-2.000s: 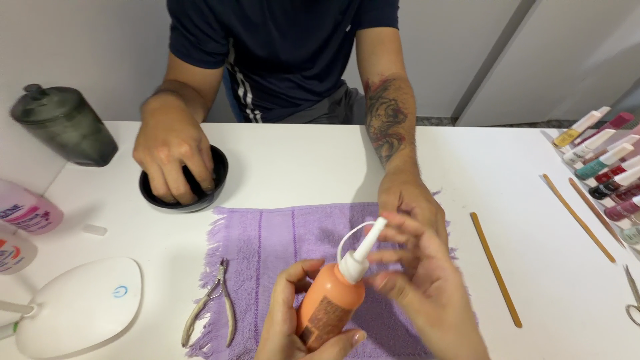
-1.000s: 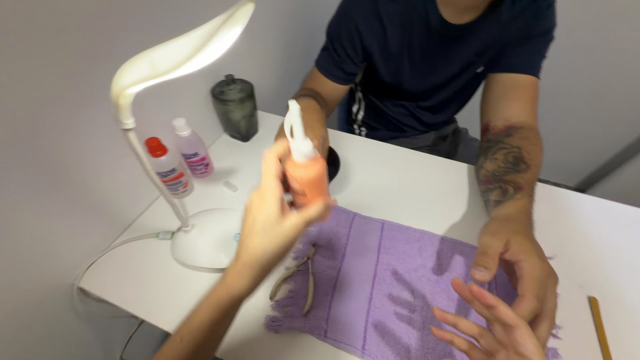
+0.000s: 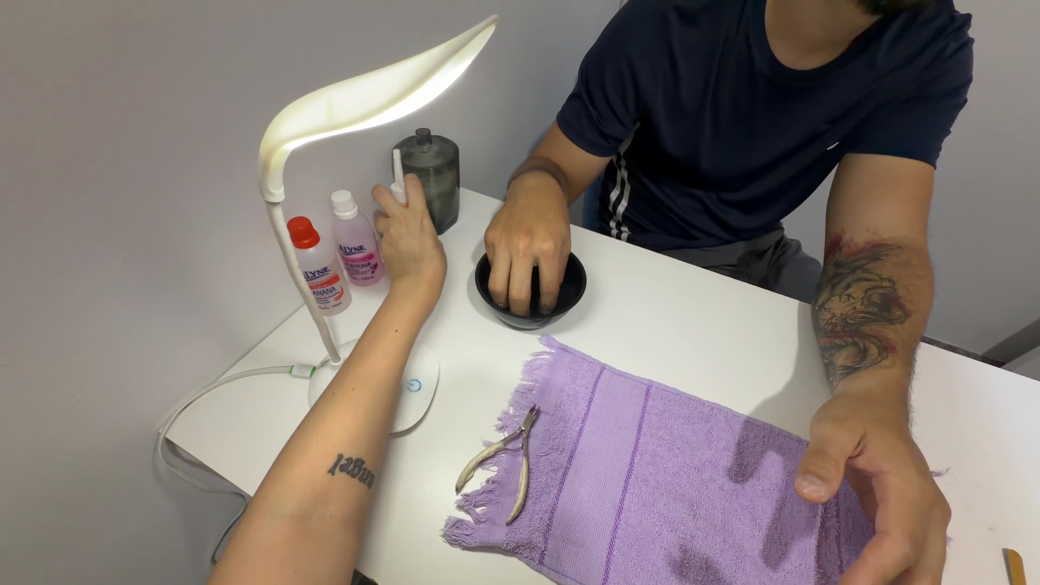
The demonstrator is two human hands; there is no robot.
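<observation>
My left hand (image 3: pixel 413 244) reaches to the back left of the table, its fingers around a small bottle whose white nozzle (image 3: pixel 397 171) sticks up between them; most of that bottle is hidden. It is beside a pink bottle with a white cap (image 3: pixel 357 248) and in front of a dark glass jar (image 3: pixel 443 183). My right hand is out of view. A pair of cuticle nippers (image 3: pixel 520 459) lies on the fringed edge of a purple towel (image 3: pixel 642 479). Across the table, a person's fingers are inside a black bowl (image 3: pixel 530 318); the person's other hand (image 3: pixel 881 487) is over the towel.
A white desk lamp (image 3: pixel 349 101) is lit, its round base (image 3: pixel 422 378) partly behind my forearm. Its cable (image 3: pixel 203 390) runs off the table's left side. A red-capped bottle (image 3: pixel 323 276) is close to the lamp stem. A wooden stick (image 3: pixel 1014 566) lies at the lower right.
My left hand has carried the orange bottle from above the towel to the back left, beside the other bottles. My right hand has left the view. The view has turned left.
</observation>
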